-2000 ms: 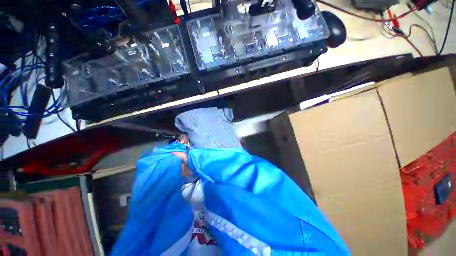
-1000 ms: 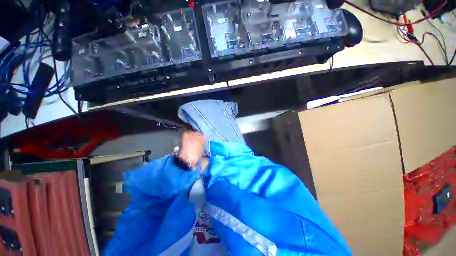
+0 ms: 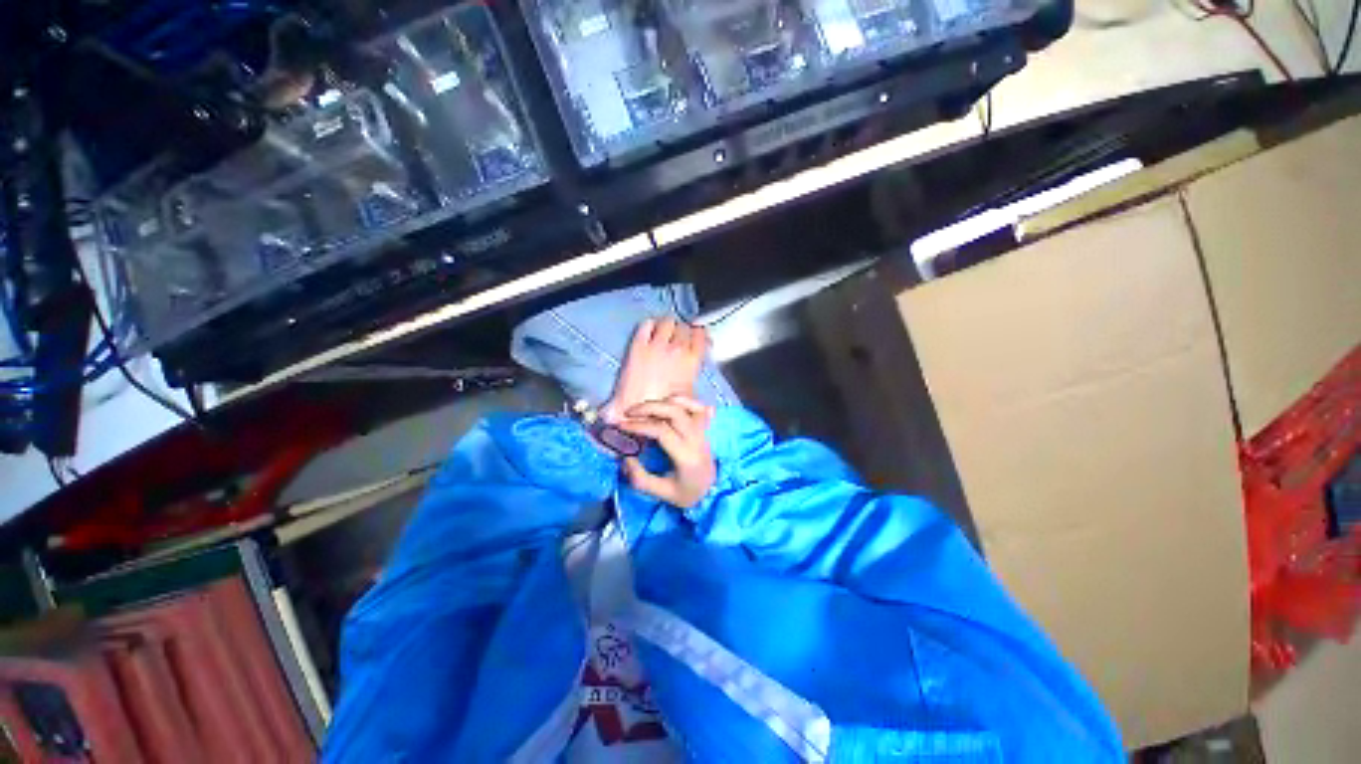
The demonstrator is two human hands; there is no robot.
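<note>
My left hand [image 3: 664, 363] lies over the grey-blue trousers [image 3: 575, 336] at my lap, palm down and empty. A dark oval wristwatch or wristband [image 3: 617, 439] is on its wrist, at the cuff of the blue jacket [image 3: 836, 545]. My right hand [image 3: 679, 451] reaches across from the right, its fingers at the edge of the watch. The exact finger contact is small and partly blurred.
Two black test fixtures with clear covers [image 3: 634, 90] run along the bench edge. Blue cables [image 3: 105, 351] lie left. An open carton [image 3: 1082, 478] with red packing material [image 3: 1306, 515] stands right. Salmon-red trays [image 3: 194, 664] are lower left.
Both hands were mostly hidden or bunched at the sleeve openings. Now the left hand is stretched forward out of its cuff and the right fingers are at its wrist. The view has shifted and tilted.
</note>
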